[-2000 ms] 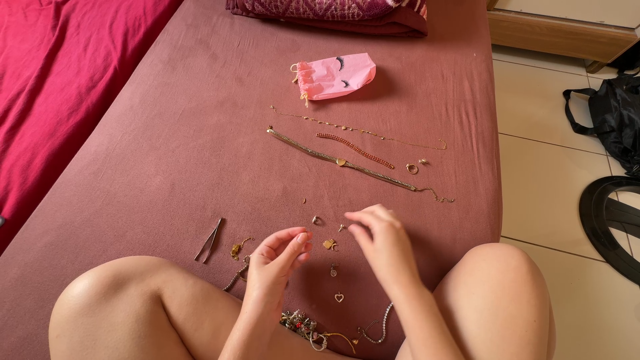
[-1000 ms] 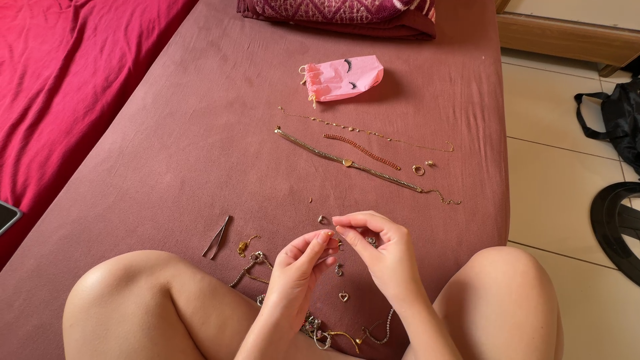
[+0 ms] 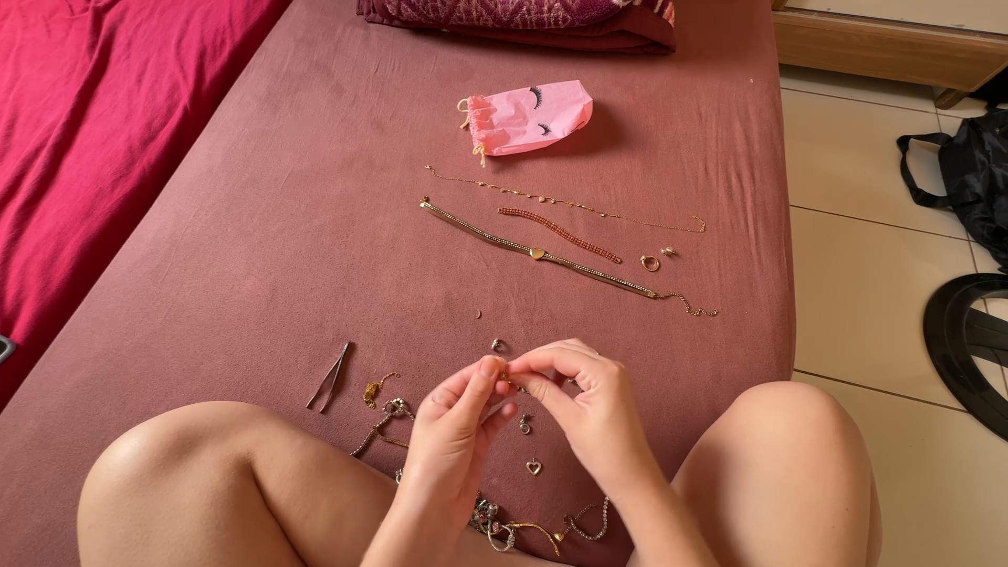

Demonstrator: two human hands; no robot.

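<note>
My left hand (image 3: 465,409) and my right hand (image 3: 579,394) meet fingertip to fingertip over the brown sheet, pinching a tiny gold-coloured jewellery piece (image 3: 505,378) that the fingers mostly cover. Just beyond them lies a small silver-coloured ring or charm (image 3: 497,345). Below the hands are a small pendant (image 3: 525,425) and a heart pendant (image 3: 534,466). Tweezers (image 3: 330,376) and a bunched gold chain (image 3: 372,392) lie to the left. Farther off rest a thin gold necklace (image 3: 542,198), a red-stone bracelet (image 3: 559,230), a band with a gold heart (image 3: 537,253) and a ring (image 3: 650,263).
Between my legs lies a heap of charm jewellery (image 3: 487,516) beside a silver-coloured chain (image 3: 587,529). A pink drawstring pouch (image 3: 531,118) and a folded patterned blanket (image 3: 520,14) are farther up the bed (image 3: 260,260). A black bag (image 3: 976,177) sits on the tiled floor.
Two seconds ago my hands were apart; now their fingertips are together around the small piece. The gold-coloured piece that lay between them on the sheet no longer shows there.
</note>
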